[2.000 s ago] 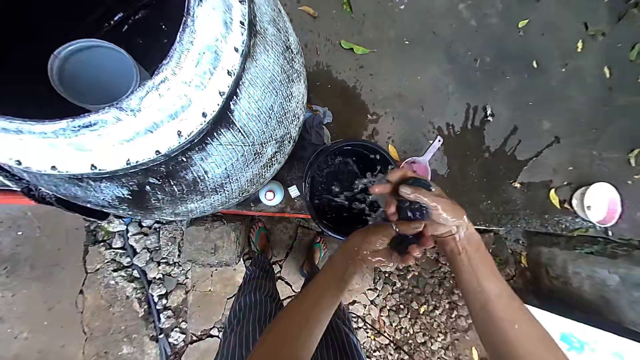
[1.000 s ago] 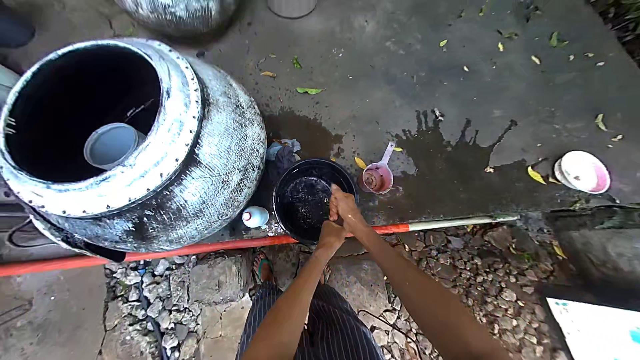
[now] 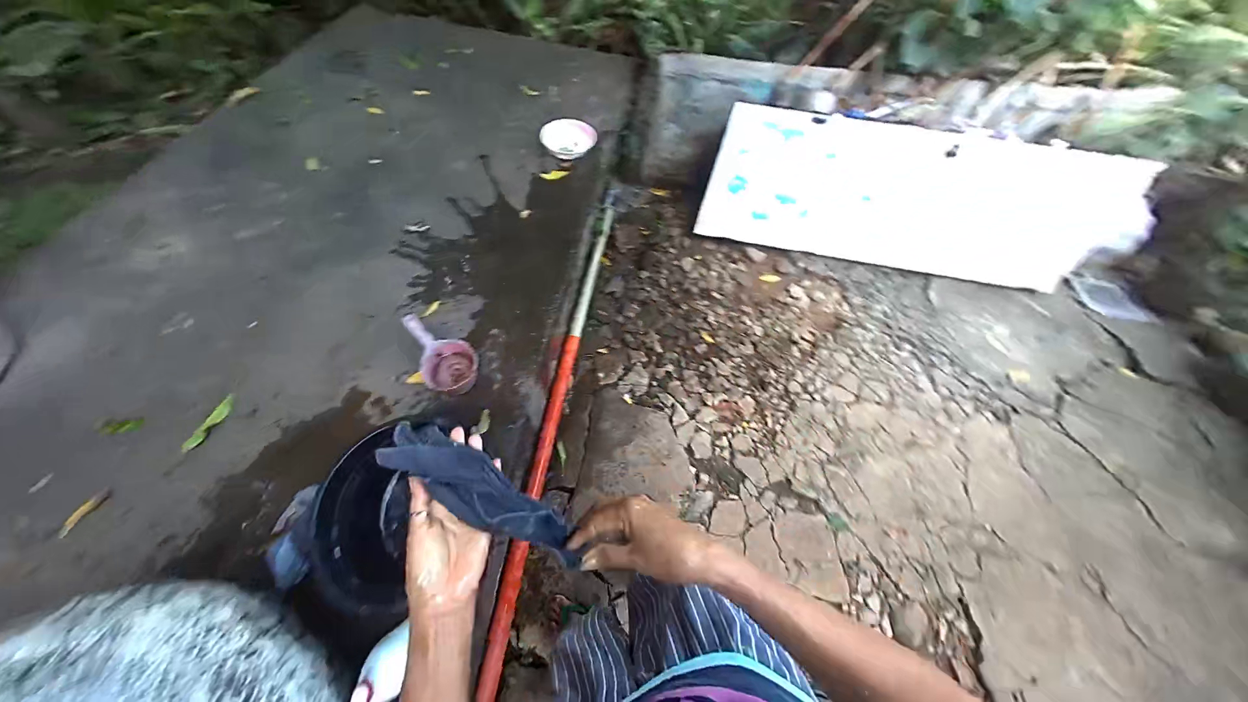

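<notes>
A wet dark blue cloth [image 3: 483, 492] stretches between my two hands. My left hand [image 3: 444, 546] is palm up beneath its left part, with the fingertips showing past the cloth's upper edge. At the cloth's right end, my right hand [image 3: 634, 536] pinches it between thumb and fingers. Behind and left of my left hand stands a black basin [image 3: 336, 526], partly covered by the cloth; its contents are hard to make out. Another bluish cloth [image 3: 288, 556] lies against the basin's left side. A pink plastic dipper [image 3: 448, 366] rests on the wet concrete beyond the basin.
A red and white pole [image 3: 554, 409] runs along the concrete edge beside the basin. A large grey jar [image 3: 166, 643] fills the lower left, with a white bottle [image 3: 385, 663] near it. Further off are a white bowl [image 3: 568, 138], loose rubble [image 3: 721, 331] and a white board [image 3: 907, 195].
The dark cloth, bunched between my hands two seconds ago, is now raised and spread out beside the basin. My hands have moved apart. The view has swung to the right.
</notes>
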